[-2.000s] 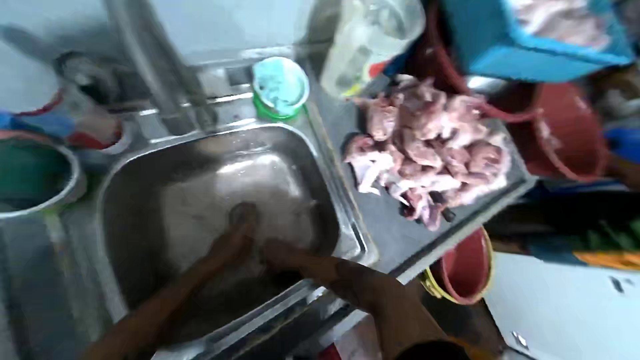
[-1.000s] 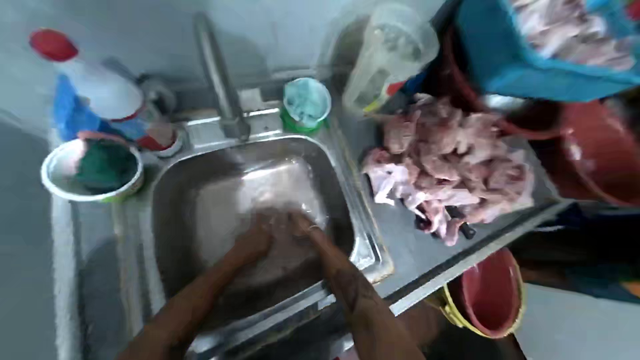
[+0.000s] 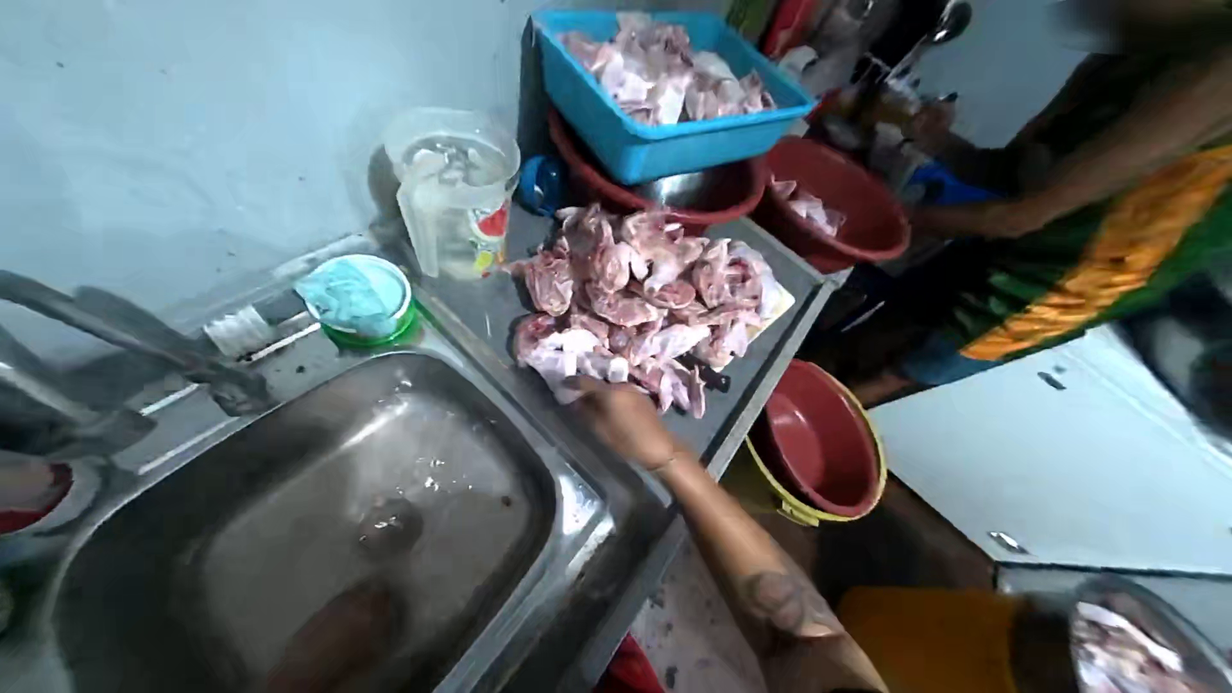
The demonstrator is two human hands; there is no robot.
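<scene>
My right hand [image 3: 624,421] reaches over the grey counter with its fingers on a pale piece of raw chicken [image 3: 568,358] at the near left edge of the heap. The heap of raw chicken pieces [image 3: 630,289] lies directly on the counter, with a dark object, perhaps a knife handle, partly beneath its near side. Low in the stainless steel sink [image 3: 452,481], my left hand [image 3: 337,630] is a blurred shape; its fingers cannot be made out. Some water lies around the sink drain [image 3: 390,525].
Behind the heap, a blue plastic basin [image 3: 635,154] of chicken rests on a red basin [image 3: 736,207], beside a clear pitcher [image 3: 452,207]. A green tub [image 3: 380,327] and faucet [image 3: 125,337] border the sink. A co-worker's arm [image 3: 1068,192] is at right, above a red bucket [image 3: 818,438].
My right hand has moved out of the sink to the chicken heap. My left hand is still in the sink, lower in view. The view has swung to the right.
</scene>
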